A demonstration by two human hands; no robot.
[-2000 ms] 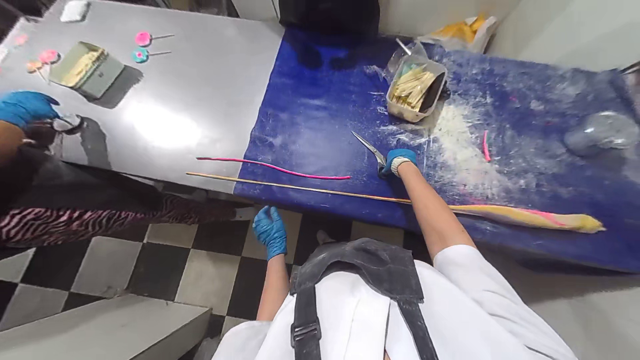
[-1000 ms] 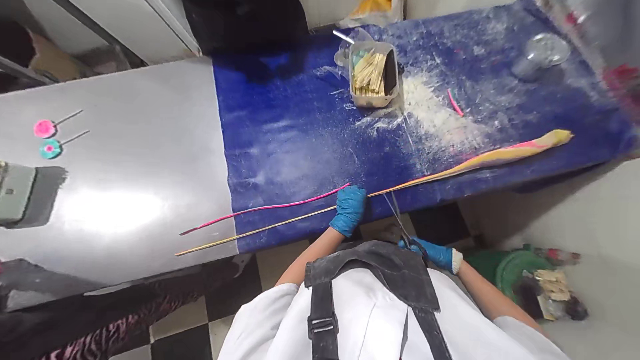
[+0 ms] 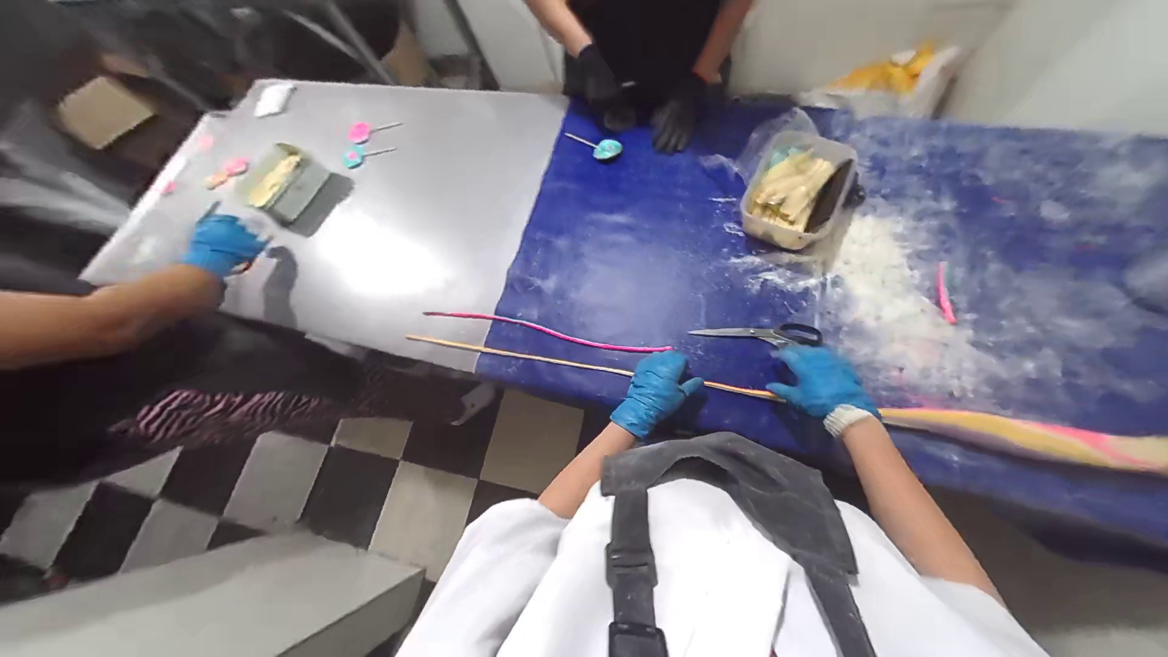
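My left hand [image 3: 652, 391], in a blue glove, lies over the thin yellow candy rope [image 3: 538, 360] near the front edge of the blue mat; its fingertips are close to the end of a thin pink rope [image 3: 566, 338]. My right hand [image 3: 821, 379], also gloved in blue, is over the same yellow rope farther right, its grip unclear. Scissors [image 3: 757, 334] lie on the mat just beyond it, blades pointing left. Right of my hand the rope widens into a thick yellow and pink striped roll [image 3: 1022, 436]. A short pink strip [image 3: 944, 294] lies on the powdered part.
A plastic tub of sticks [image 3: 798, 192] stands behind my hands. A lollipop [image 3: 607, 150] lies near a co-worker's black-gloved hands [image 3: 673, 114]. At left, another person's blue-gloved hand [image 3: 224, 245] is beside a second tub [image 3: 287, 182] and two lollipops [image 3: 360, 133] on the metal table.
The scissors, in my right hand one second ago, now lie on the mat. My right hand has moved up to the rope. Black-gloved hands and a lollipop now show at the far side.
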